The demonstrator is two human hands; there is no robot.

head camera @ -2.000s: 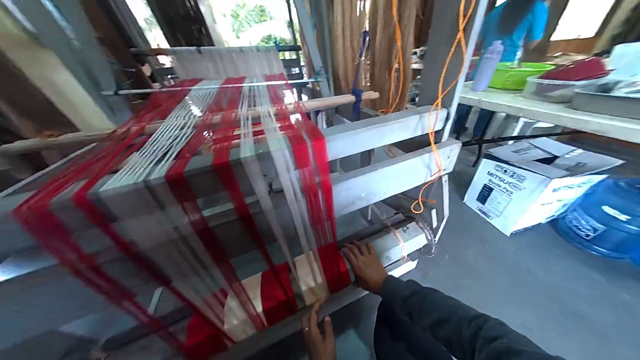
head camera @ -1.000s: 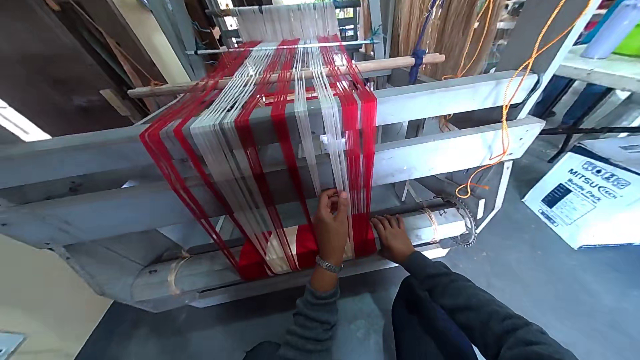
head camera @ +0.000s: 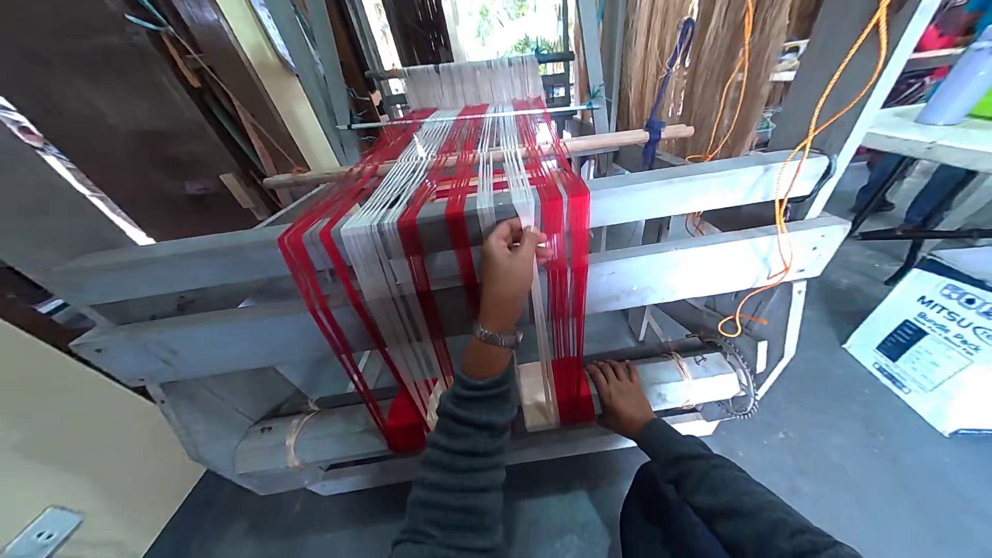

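Observation:
Red and white warp threads (head camera: 422,248) run over the upper rail (head camera: 705,188) of a grey wooden loom and down to its warp beam (head camera: 341,438). My left hand (head camera: 508,267), with a metal-band watch on the wrist, pinches a group of white threads just below the upper rail, between red bands. My right hand (head camera: 621,397) rests with bent fingers on the warp beam, beside the red threads wound at its right part. A toothed wheel (head camera: 742,380) sits at the beam's right end. My left forearm hides part of the wound threads.
A wooden rod (head camera: 620,140) crosses behind the upper rail, with blue cord tied on it. Orange rope (head camera: 781,209) hangs at the loom's right post. Right of the loom are a printed cardboard box (head camera: 922,341) and a table (head camera: 930,143) bearing a bottle. A wall stands at the lower left.
My left hand has risen from the warp beam along the threads to just below the upper rail. My right hand stays on the beam. The view has shifted.

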